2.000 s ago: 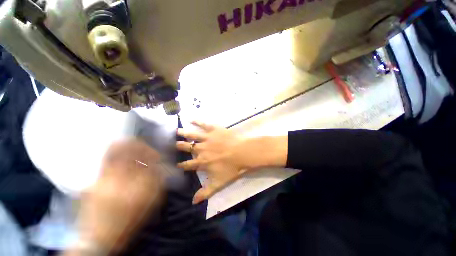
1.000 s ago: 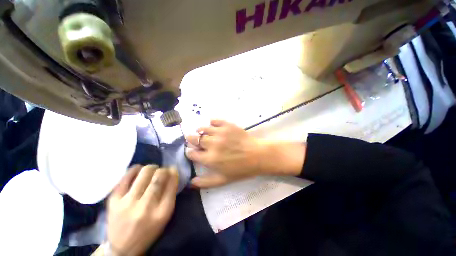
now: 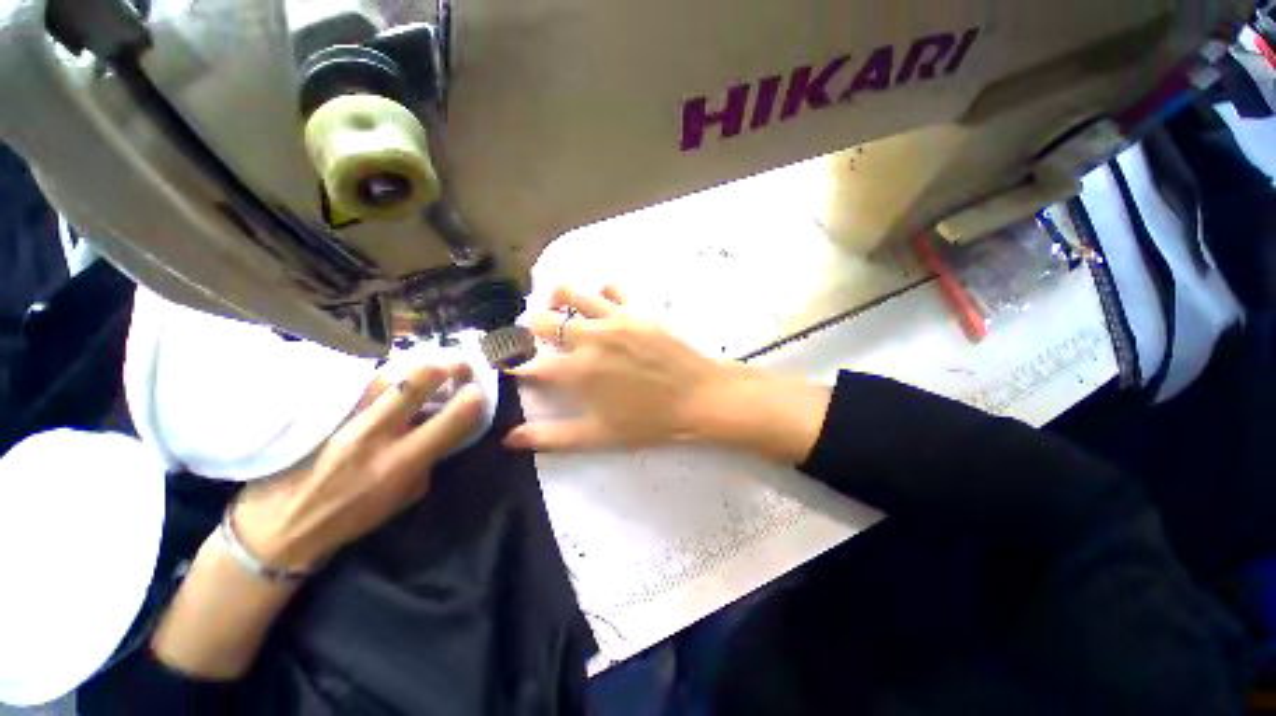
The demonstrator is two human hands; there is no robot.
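The black garment panel [image 3: 455, 560] runs from the presser foot area down to the lap. A light grey-white piece [image 3: 473, 409] lies on it at the foot. My left hand [image 3: 350, 476] presses the pale piece with its fingertips, just left of the knurled round knob [image 3: 508, 346]. My right hand [image 3: 623, 375] lies flat, its fingertips at the cloth's right edge beside the knob. White rounded panels [image 3: 231, 385] lie left of the foot. The needle is hidden under the head of the cream sewing machine [image 3: 588, 112].
A red-handled tool [image 3: 952, 287] and a clear plastic bag [image 3: 1019, 273] lie right of the machine arm. Grey-white pieces with black stripes [image 3: 1150, 266] hang at the right end of the pale table [image 3: 700, 560]. The cream tension dial [image 3: 371, 161] is above.
My left hand has moved up to the foot, and my right hand slightly up too. The black panel below the hands now shows more widely. The camera view has shifted.
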